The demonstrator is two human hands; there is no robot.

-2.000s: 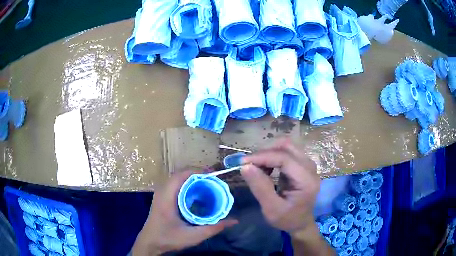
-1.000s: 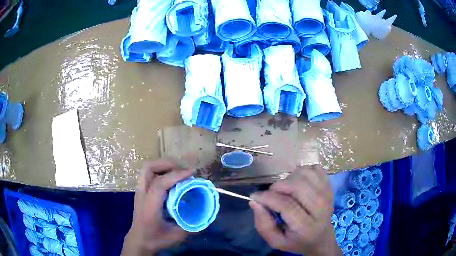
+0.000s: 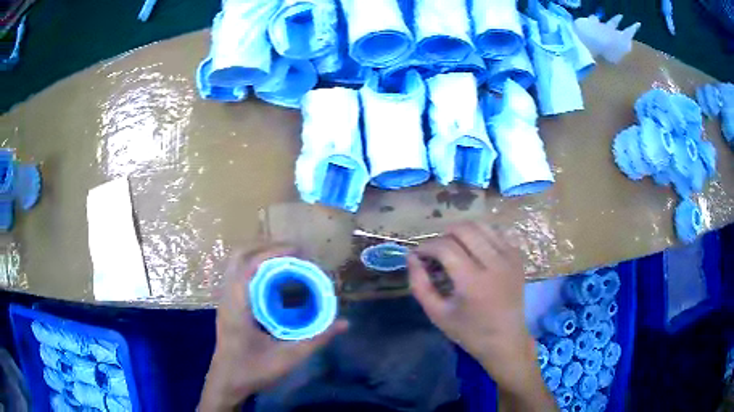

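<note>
My left hand (image 3: 233,330) holds a light-blue hollow sleeve (image 3: 274,330) around its side, its round faceted mouth facing up towards me. My right hand (image 3: 471,282) is at the small clear oval cup (image 3: 386,257) on the stained cardboard pad (image 3: 310,229), fingers pinched at the cup's right edge. The thin swab is mostly hidden by the fingers, with a faint tip over the cup. Spare pale sticks (image 3: 378,236) lie just behind the cup.
Stacked light-blue sleeves (image 3: 394,137) stand behind the pad. Ring parts (image 3: 664,145) are piled at right. A white card (image 3: 115,237) lies at left. Blue totes (image 3: 121,346) with pale-blue parts are below the bench edge, left and right (image 3: 616,346). A green belt (image 3: 88,20) runs behind.
My right hand has moved from the sleeve's rim forward to the cup with the swab. My left hand has shifted the sleeve left and slightly forward.
</note>
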